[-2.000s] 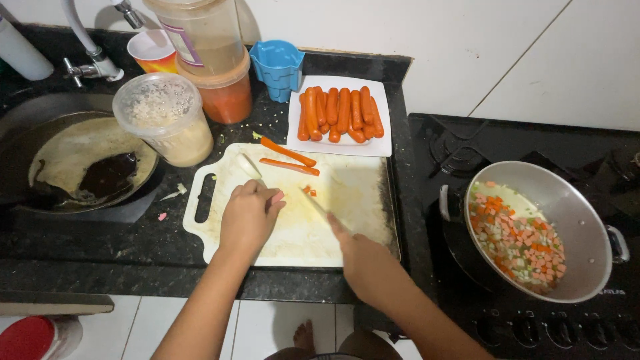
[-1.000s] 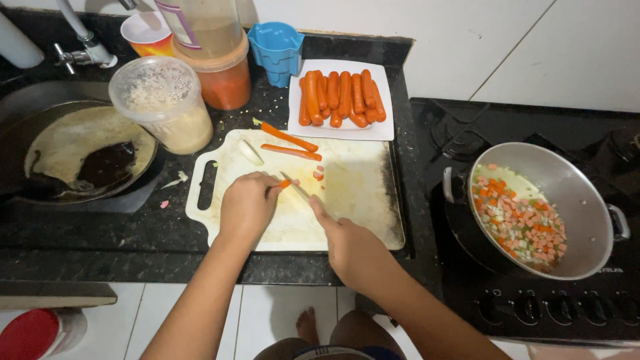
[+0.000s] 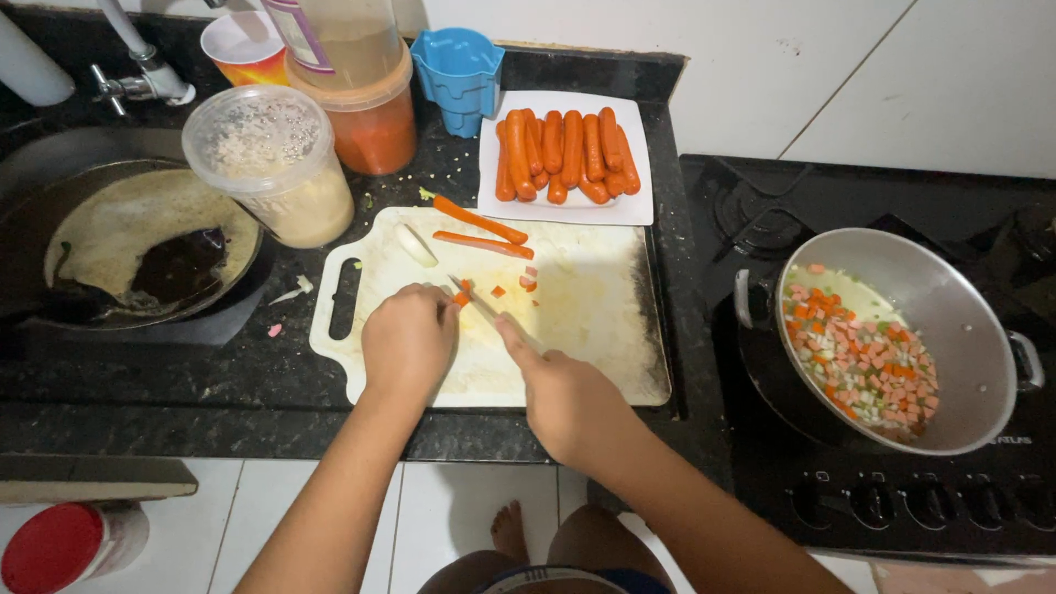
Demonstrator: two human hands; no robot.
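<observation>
On a white plastic cutting board (image 3: 594, 330), my left hand (image 3: 408, 338) holds a small end of carrot (image 3: 462, 297) in its fingertips. My right hand (image 3: 569, 396) grips a small knife (image 3: 474, 299), its blade across the carrot piece. A few cut carrot bits (image 3: 498, 291) lie to the right of the blade. Behind the hands are two long carrot strips (image 3: 483, 244) and a pale onion piece (image 3: 415, 246). A white plate (image 3: 569, 212) piled with sausages (image 3: 572, 148) stands at the board's back edge.
A metal pot (image 3: 978, 355) of diced food sits on the black stove (image 3: 858, 516) at right. At left are a dark pan (image 3: 252, 239) with liquid, a clear tub (image 3: 289, 177), an orange-filled container (image 3: 375, 136), a blue cup (image 3: 459, 82) and a faucet (image 3: 153, 82).
Two seconds ago the knife was farther right of my left hand; now its blade is at the carrot piece by my left fingertips. More cut bits show on the board.
</observation>
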